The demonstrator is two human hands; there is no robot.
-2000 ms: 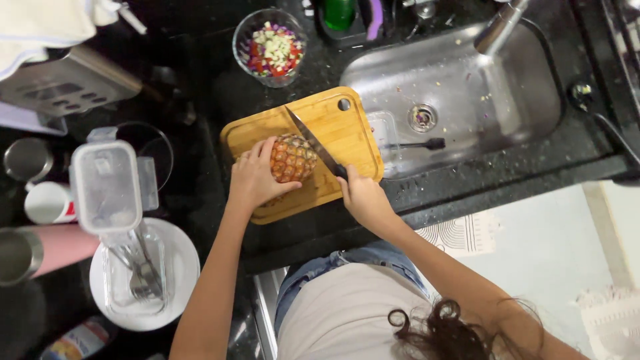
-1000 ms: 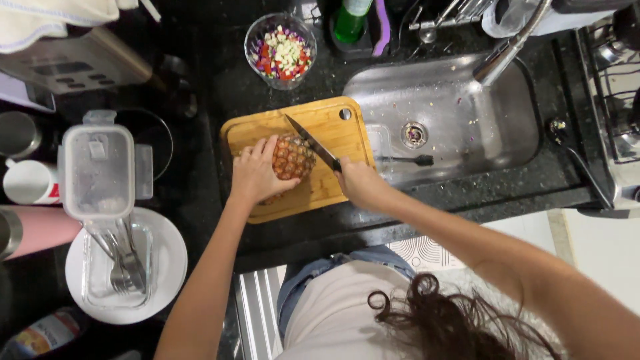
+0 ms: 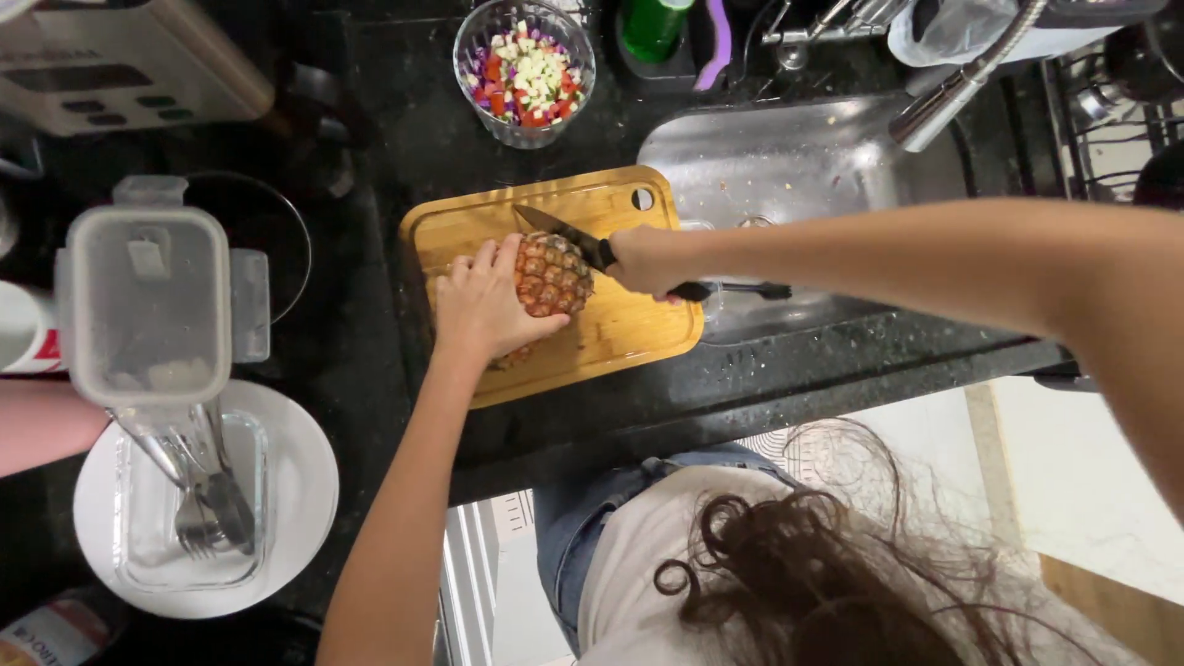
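Note:
A pineapple (image 3: 553, 275) lies on a bamboo cutting board (image 3: 638, 324). My left hand (image 3: 486, 301) grips its left side, fingers spread over the rind. My right hand (image 3: 652, 262) is closed around the black handle of a kitchen knife (image 3: 562, 231). The dark blade points to the upper left and lies along the pineapple's upper right side; whether it cuts into the rind I cannot tell. Beyond the board stands a glass bowl (image 3: 525, 79) of chopped red, purple and pale pieces.
Right of the board is a steel sink (image 3: 814, 166) under a faucet (image 3: 934, 111). To the left, a white plate (image 3: 310, 499) carries a glass container with forks, beside a plastic-lidded container (image 3: 153, 305). A green bottle (image 3: 652, 28) stands at the back, a stove (image 3: 1101, 120) at the far right.
My right forearm and elbow have swung up, the forearm now lying almost level across the sink. The knife stays by the pineapple's upper right side, and my left hand keeps its hold.

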